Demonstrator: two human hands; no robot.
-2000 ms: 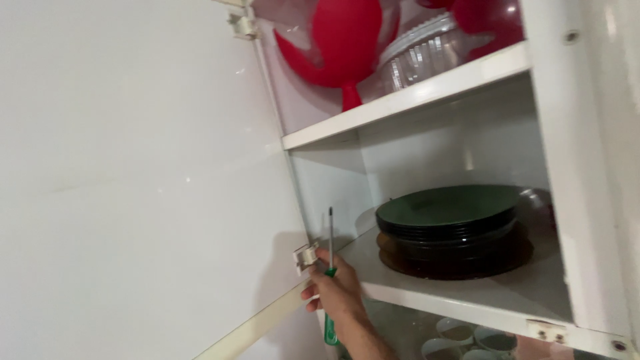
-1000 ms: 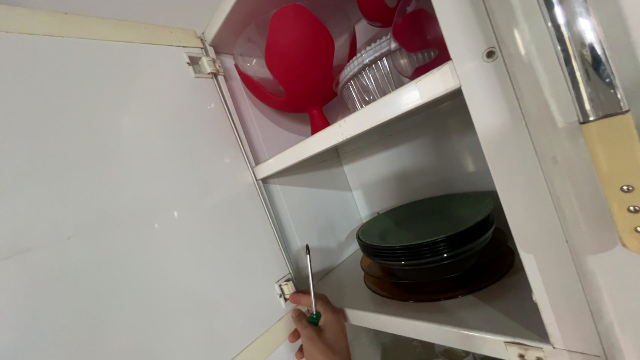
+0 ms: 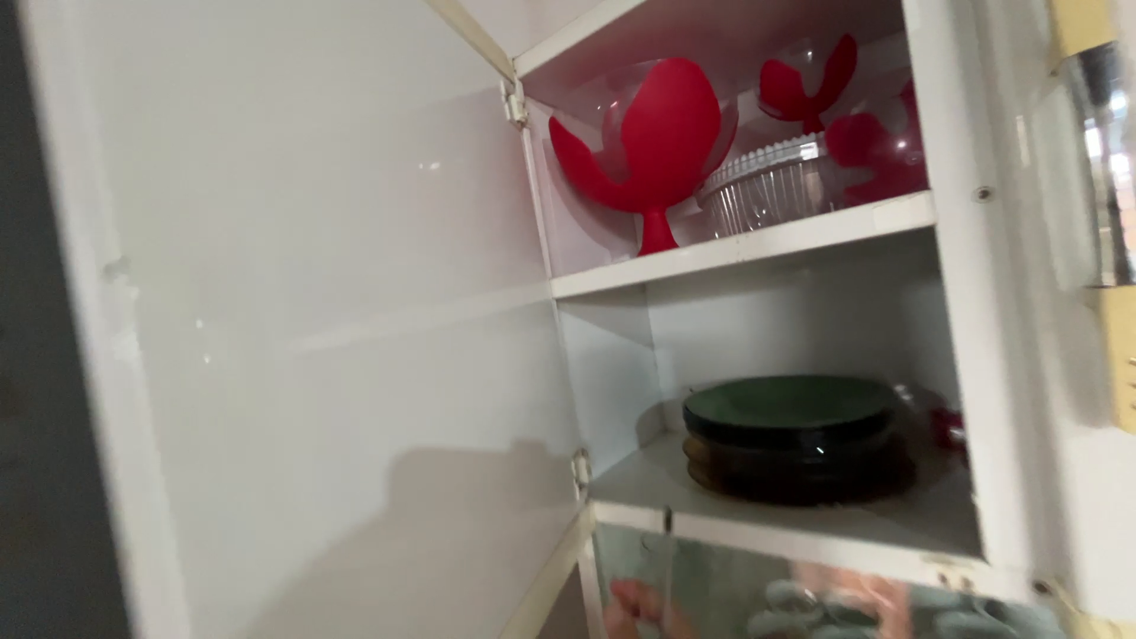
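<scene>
Low in the head view, my right hand [image 3: 641,608] is blurred and cut off by the bottom edge. It holds a screwdriver [image 3: 668,522] upright, its dark tip in front of the cabinet's lower shelf edge and its handle not visible. Just left of the tip is the lower hinge [image 3: 581,472] of the open white cabinet door [image 3: 355,266]; the upper hinge [image 3: 514,103] is near the door's top. Neither hinge is touched by the screwdriver. A skin-coloured blur shows in the glass below; whether it is a reflection is unclear. My left hand cannot be made out.
Dark green plates [image 3: 790,404] are stacked on amber glassware on the lower shelf. Red and clear goblets [image 3: 670,133] and a ribbed clear container [image 3: 768,191] fill the upper shelf [image 3: 745,244]. A frame post [image 3: 967,266] bounds the right; glassware shows behind the pane below.
The hand with the screwdriver has moved down and away from the lower hinge, where it was earlier. The view has shifted, showing more of the door.
</scene>
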